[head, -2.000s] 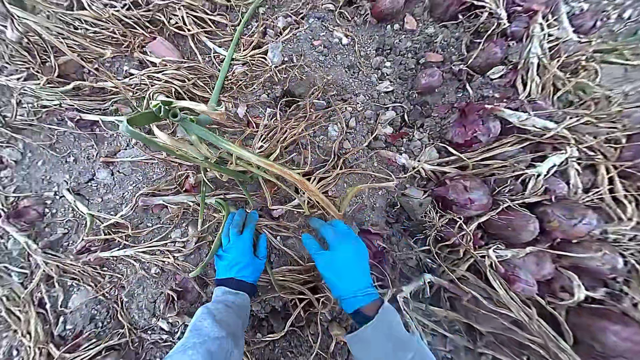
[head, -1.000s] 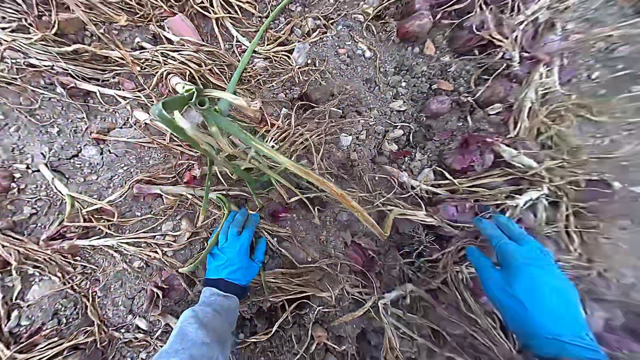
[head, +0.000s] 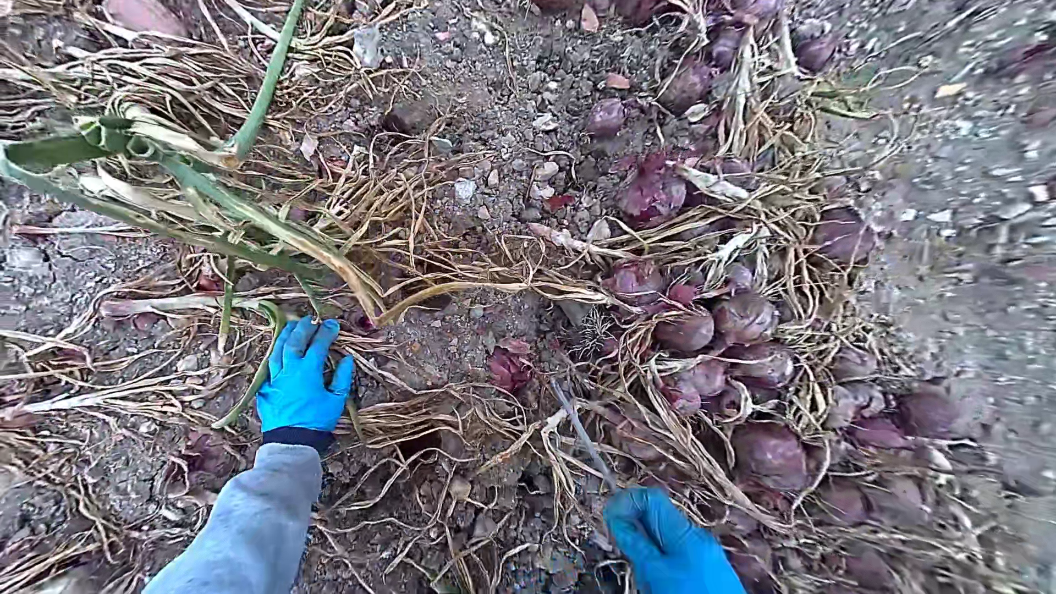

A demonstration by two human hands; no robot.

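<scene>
My left hand (head: 304, 379), in a blue glove, lies palm down with thumb and fingers apart on dry onion leaves, beside a curved green leaf (head: 258, 384). Its fingertips touch the foliage; what is under the palm is hidden. Up and left of it lean thick green onion stalks (head: 247, 219). My right hand (head: 668, 540), also gloved, is closed around the lower end of a thin grey tool (head: 584, 436) that looks like a narrow blade. The tool points up and left toward a red onion (head: 510, 367) with peeling skin.
Many harvested red onions (head: 767, 454) with dry, tangled tops lie in a row on the right. Stony soil (head: 487, 99) shows between them and the dry stalks (head: 198, 82) on the left. Several small stones and a pinkish stone (head: 144, 15) lie about.
My right hand moved from beside the left one out to the onions on the right, and now is lower and holds the thin grey tool. My left hand stays by the green leaf.
</scene>
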